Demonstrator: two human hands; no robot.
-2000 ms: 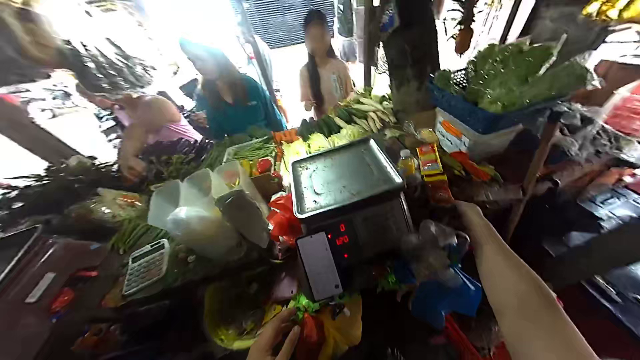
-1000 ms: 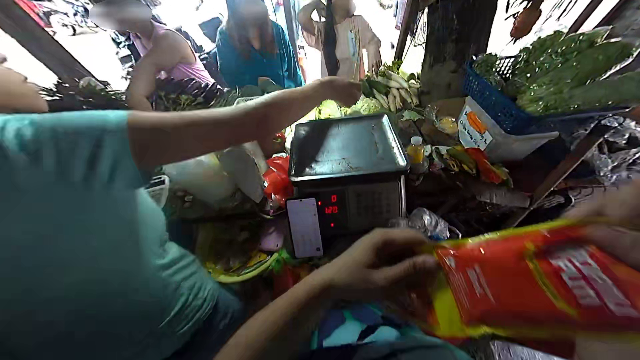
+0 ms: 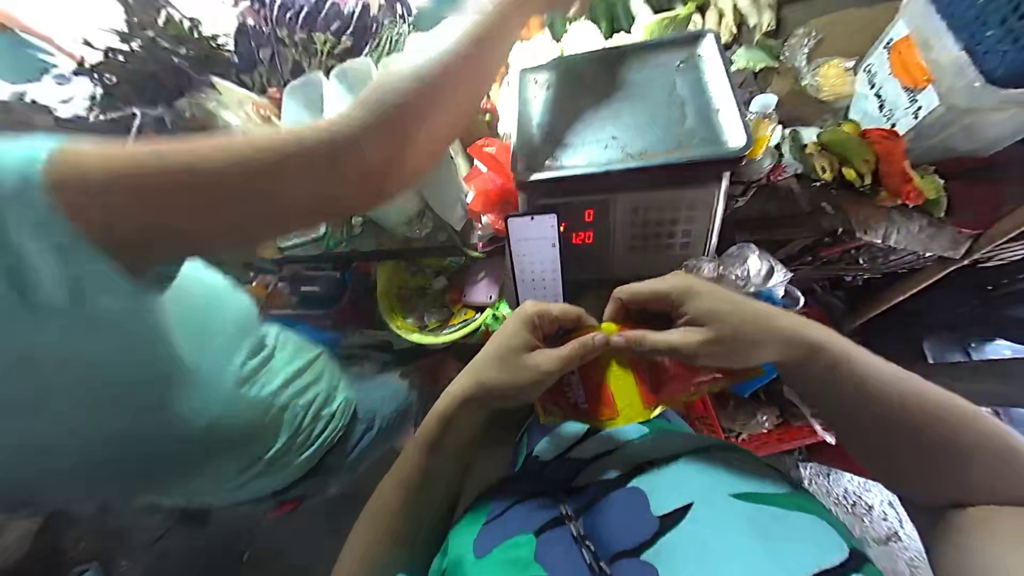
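Note:
A red and yellow plastic packet (image 3: 624, 388) hangs in front of my chest, its upper edge pinched from both sides. My left hand (image 3: 532, 356) grips that edge between thumb and fingers, and my right hand (image 3: 692, 324) grips it just beside, the thumbs nearly touching. What the packet holds is hidden. Beyond my hands stands a digital scale with a bare metal tray (image 3: 628, 108) and a lit red display. A smartphone (image 3: 535, 256) leans upright against the front of the scale, left of the display.
At the left, a person in a teal shirt (image 3: 96, 360) stretches an arm (image 3: 320, 176) across toward the vegetables. A yellow-rimmed basket (image 3: 428, 336) with small items lies left of the phone. A small bottle (image 3: 762, 124) and a labelled white container (image 3: 904, 88) stand right of the scale.
The packet, held out at the right a second ago, is now in front of my chest with both hands at its edge. The view has tipped downward. The other person's arm still reaches across.

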